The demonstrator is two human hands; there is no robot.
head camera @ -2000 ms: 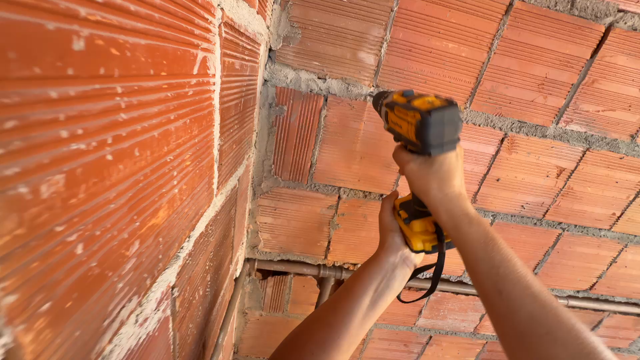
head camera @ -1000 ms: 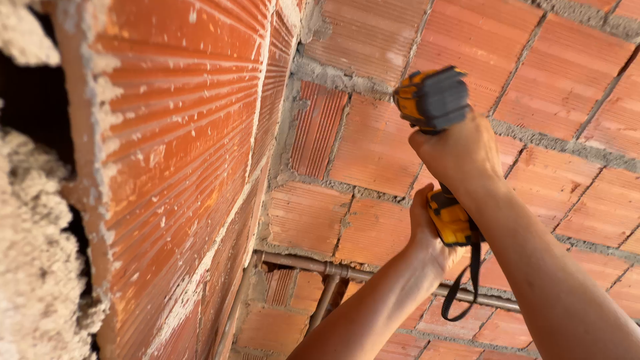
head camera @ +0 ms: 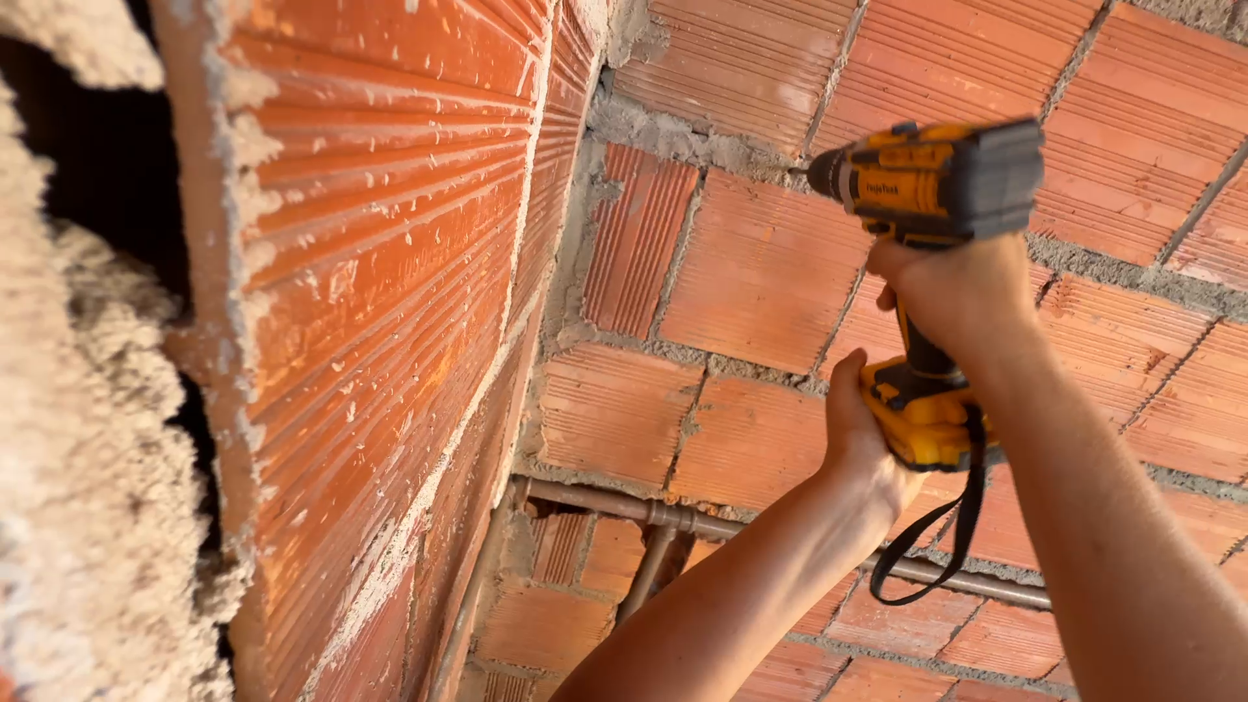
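Note:
A yellow and black cordless drill (head camera: 902,185) points left, its bit (head camera: 799,172) at a mortar joint (head camera: 721,151) between hollow clay bricks. Around its handle, just below the drill body, my right hand (head camera: 960,283) is closed. My left hand (head camera: 868,439) supports the drill's battery base (head camera: 926,414) from below and from the left side. A black wrist strap (head camera: 960,536) hangs in a loop from the base. Whether the bit tip is inside the mortar cannot be told.
A ribbed clay brick wall (head camera: 390,253) runs close along the left, with a broken, rough masonry edge (head camera: 97,439) beside a dark gap. Brown pipes (head camera: 604,499) cross the brickwork below the drill and run down near the corner.
The view has shifted, bringing the broken masonry edge in at the left. Both hands keep hold of the drill; its bit, hidden a second ago, now shows at the mortar joint.

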